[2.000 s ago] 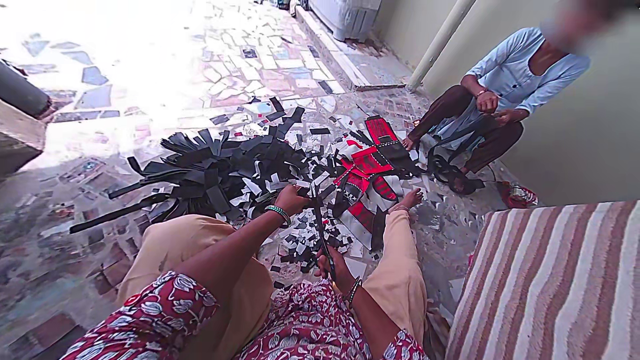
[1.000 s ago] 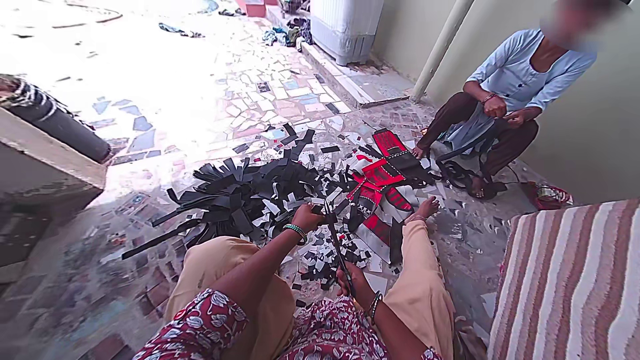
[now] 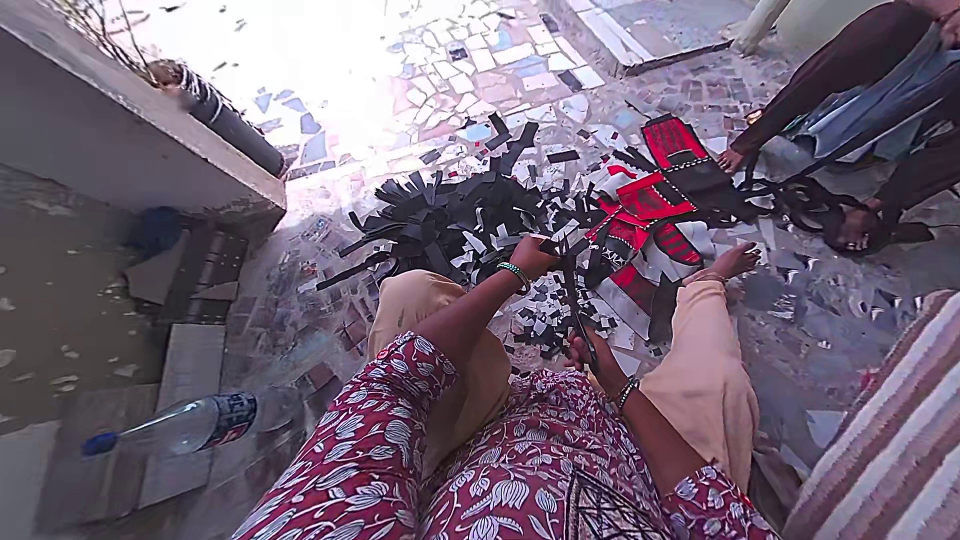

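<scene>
My right hand (image 3: 589,351) is closed around the handles of long dark scissors (image 3: 571,289), whose blades point away from me. My left hand (image 3: 534,256) pinches a black strip (image 3: 551,247) beside the blades' far end. Beyond it lies a heap of black strips (image 3: 442,217) on the floor. Small cut black and white pieces (image 3: 551,311) are scattered below the scissors. To the right of the heap are red and black straps or panels (image 3: 652,199) with white stitching.
Another person's legs (image 3: 840,82) are at the upper right, with black straps near the feet. A striped cushion or seat (image 3: 892,420) stands at the lower right. On the left are a concrete ledge (image 3: 135,127), a dark pipe (image 3: 225,116) and a plastic bottle (image 3: 187,425) lying down.
The view has swung down and to the left, bringing in the bottle. Both hands stay at the scissors and strip, over the small pieces.
</scene>
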